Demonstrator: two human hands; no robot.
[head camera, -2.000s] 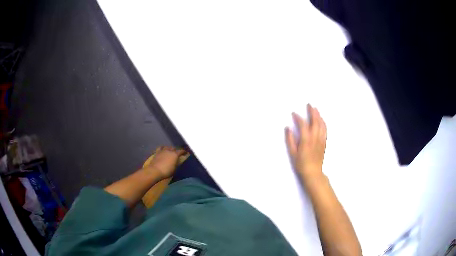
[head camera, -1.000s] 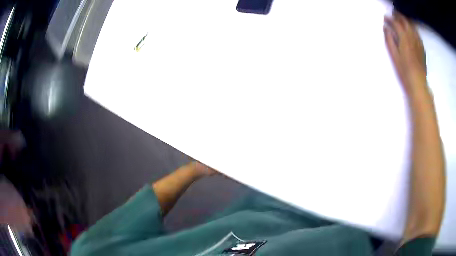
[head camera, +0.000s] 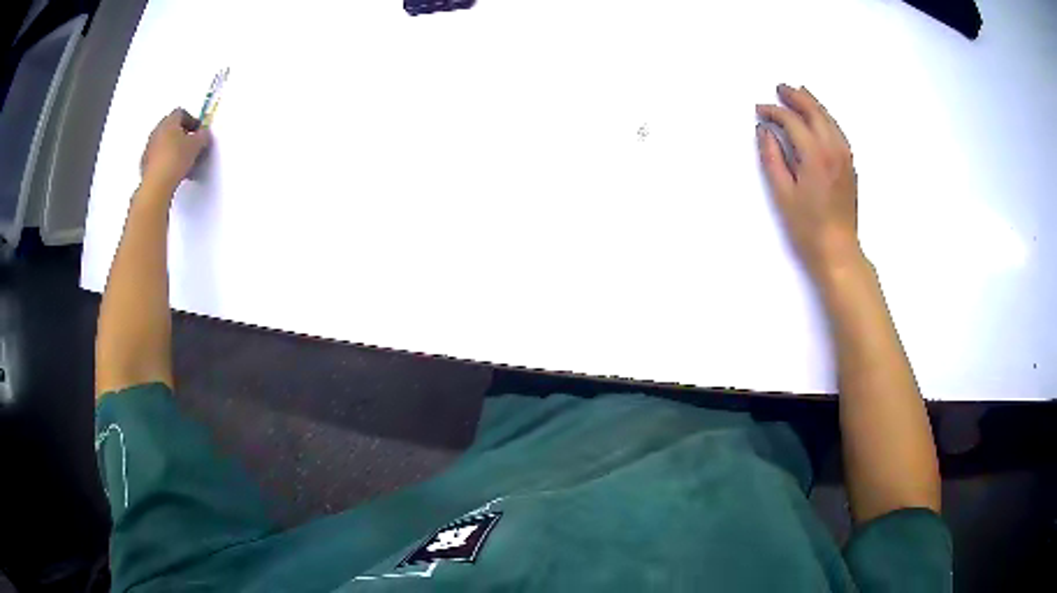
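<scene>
My left hand (head camera: 174, 151) is at the left end of the white tabletop, its fingers closed on the thread snips (head camera: 212, 102), whose metal tip points up and away from me. The snips' handle is partly hidden by the fingers. My right hand (head camera: 814, 168) rests over the right part of the tabletop (head camera: 498, 209), palm down, fingers slightly curled and apart, holding nothing. A dark cloth edge (head camera: 953, 12), perhaps of a jacket, shows at the top right.
A small dark object (head camera: 438, 6), probably the mobile phone, is cut off by the top edge. A pale tub or bin (head camera: 41, 127) stands beyond the table's left end. Grey floor (head camera: 336, 405) shows below the front edge.
My left hand has risen from below the table edge and taken hold of the snips. My right hand has moved away from the dark cloth, and the view has turned.
</scene>
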